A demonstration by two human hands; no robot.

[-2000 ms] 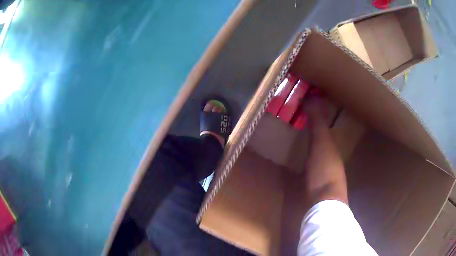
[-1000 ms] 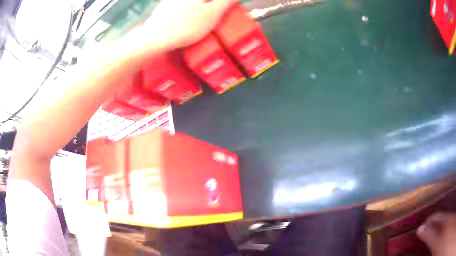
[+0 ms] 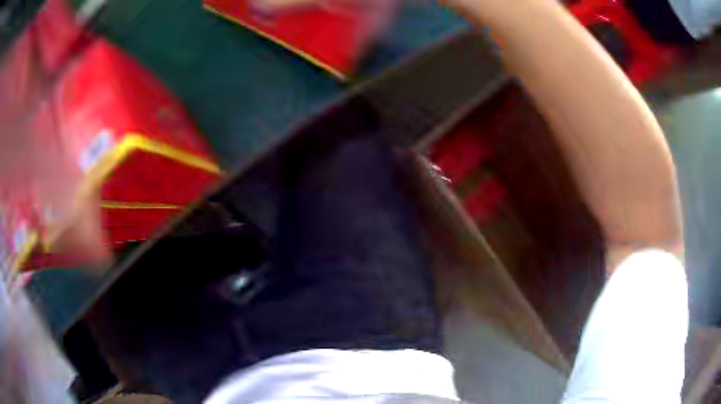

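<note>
Red retail boxes [image 3: 130, 102] with yellow edges stand close together at the left over the green bench. My left hand [image 3: 79, 229] is a blurred, pale shape against their near side; its grip is unclear. Another red box [image 3: 308, 31] with a yellow edge is at the top, over the bench. My right arm reaches up from the lower right over the open brown carton. My right hand [image 3: 292, 5] is mostly cut off by the top edge, with blurred fingers at that red box. Blurred red boxes [image 3: 482, 193] show inside the carton.
The bench's worn edge [image 3: 261, 162] runs diagonally across the view. My dark-trousered legs are between the bench and the carton wall [image 3: 482, 245]. More blurred red items [image 3: 624, 39] are at the upper right, beyond my right arm.
The view has swung and tilted towards the carton. My right arm has moved from beside the carton at the lower right to reaching across it. My left arm no longer stretches over the box row.
</note>
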